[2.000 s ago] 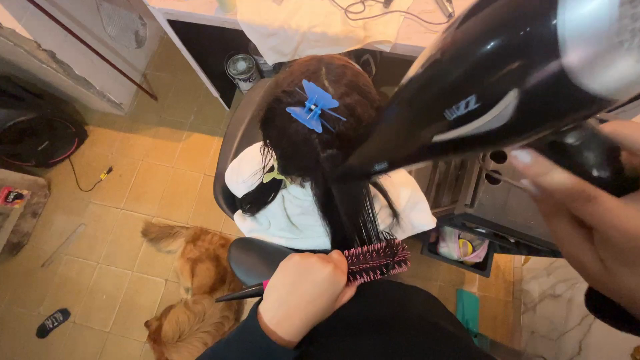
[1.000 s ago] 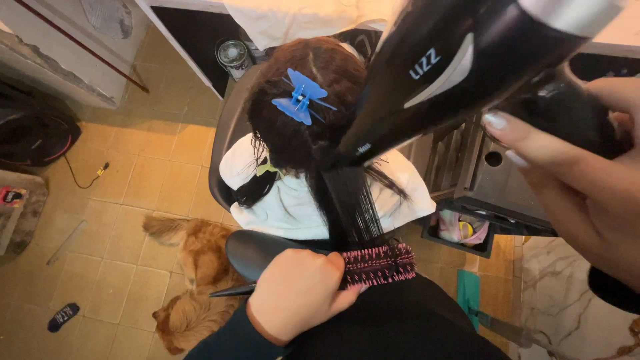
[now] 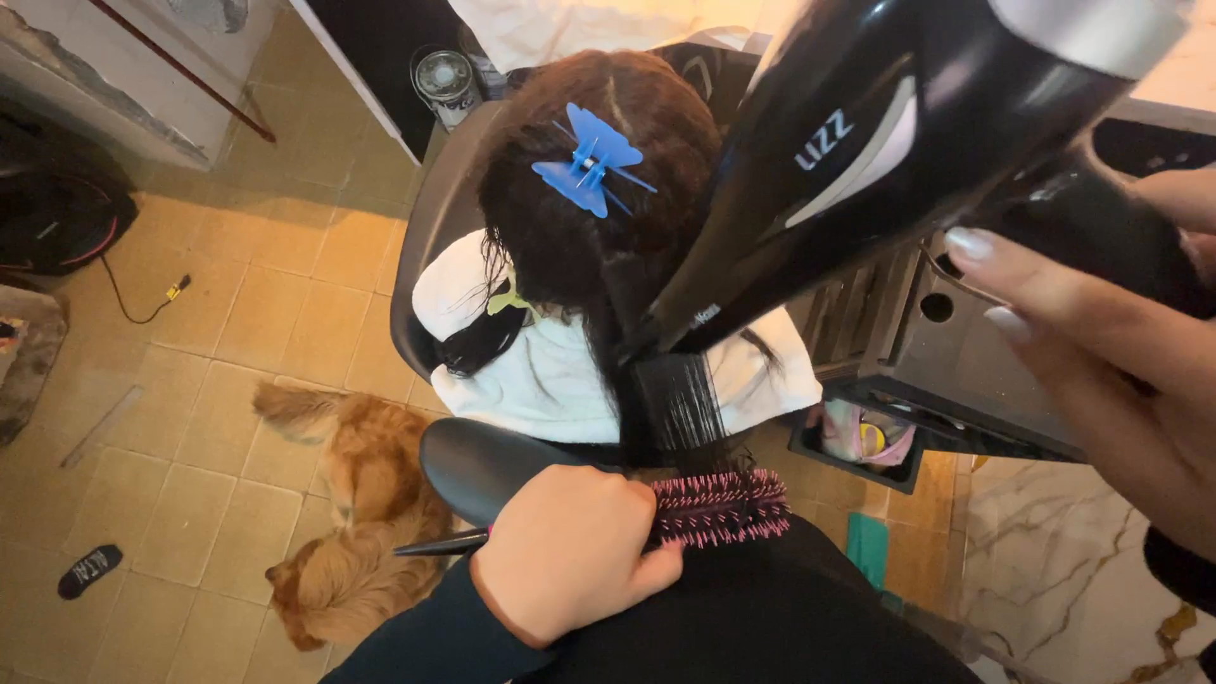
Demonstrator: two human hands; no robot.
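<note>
My left hand [image 3: 575,551] is closed around the handle of a round hair brush [image 3: 720,508] with pink bristles. The ends of a lock of dark, straight hair [image 3: 676,404] lie on the brush. My right hand [image 3: 1102,351] holds a black Lizz hair dryer [image 3: 883,142] by its handle, its fingers partly extended. The dryer's nozzle points down at the lock, just above the brush. A blue butterfly hair clip [image 3: 589,163] holds hair on top of the seated person's head [image 3: 608,123]. A white towel [image 3: 541,380] covers this person's shoulders.
An orange long-haired animal [image 3: 380,475] lies on the tiled floor left of the black chair [image 3: 446,199]. At right stands a dark trolley [image 3: 978,366] with an open lower bin [image 3: 869,437]. A metal can [image 3: 446,81] stands beyond the chair; a cable [image 3: 128,309] lies at left.
My left hand and the brush stay low on the lock. The dryer still points down at the hair above the brush. The animal remains lying on the floor.
</note>
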